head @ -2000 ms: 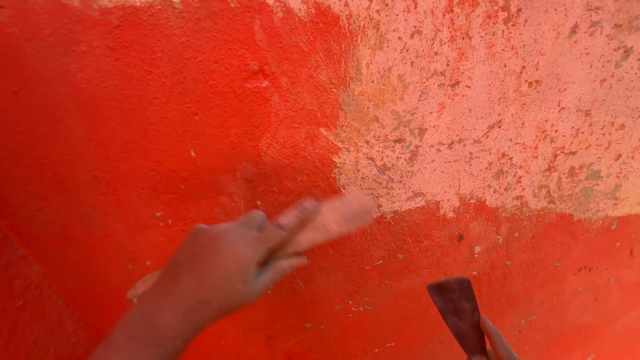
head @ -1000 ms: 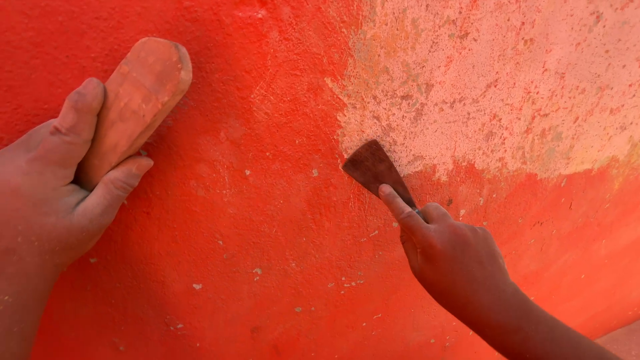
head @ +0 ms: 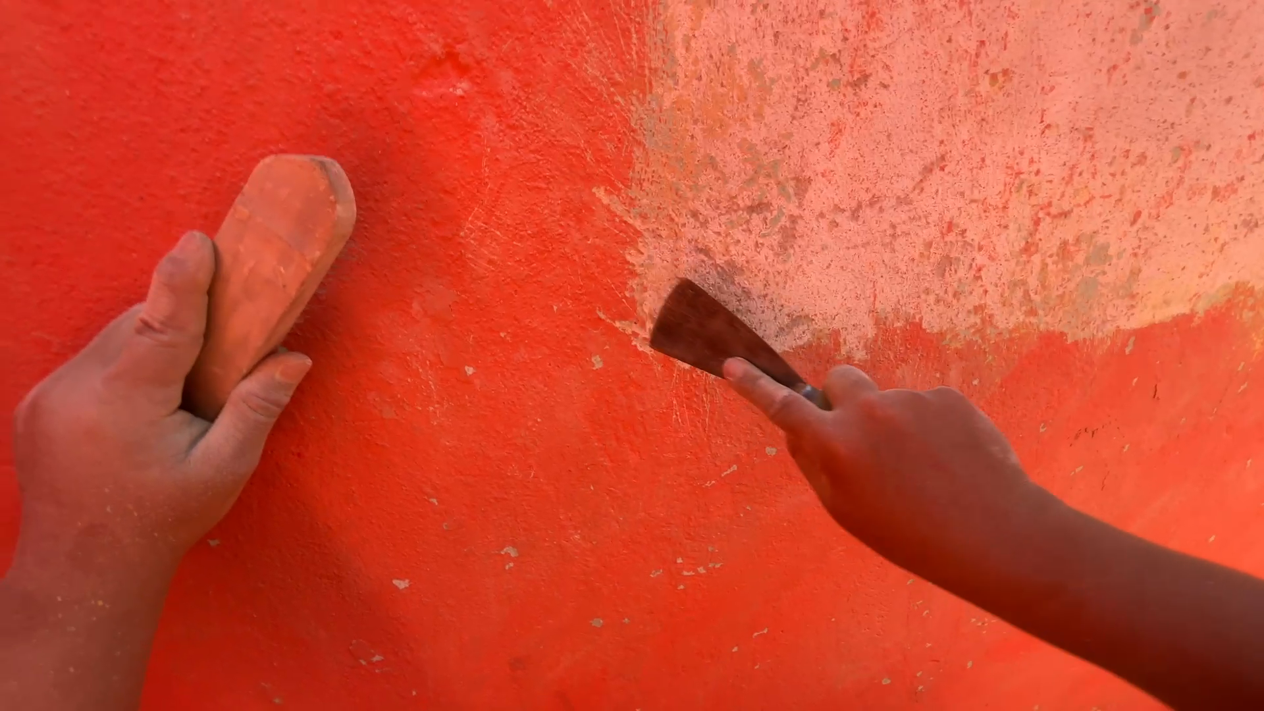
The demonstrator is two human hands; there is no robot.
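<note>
My left hand [head: 138, 415] grips a flat, round-ended brush or block [head: 276, 257], dusty orange-red, its bristles, if any, not visible. It is held tilted in front of the red painted wall [head: 474, 494]. My right hand [head: 908, 464] holds a putty knife [head: 716, 331] with a dark flared blade, the index finger laid along the blade. The blade's edge is at the wall, by the lower left corner of a pale pink scraped patch [head: 938, 178]. The knife's handle is mostly hidden in my fist.
Rough red paint surrounds the patch on its left and lower sides. Small pale chips and flecks [head: 510, 553] dot the lower wall. Fine scratches [head: 612, 197] run along the patch's left border.
My right hand has come up from the lower edge and brought the putty knife to the patch's corner. My left hand, at the patch's edge two seconds ago, has drawn back left with the block.
</note>
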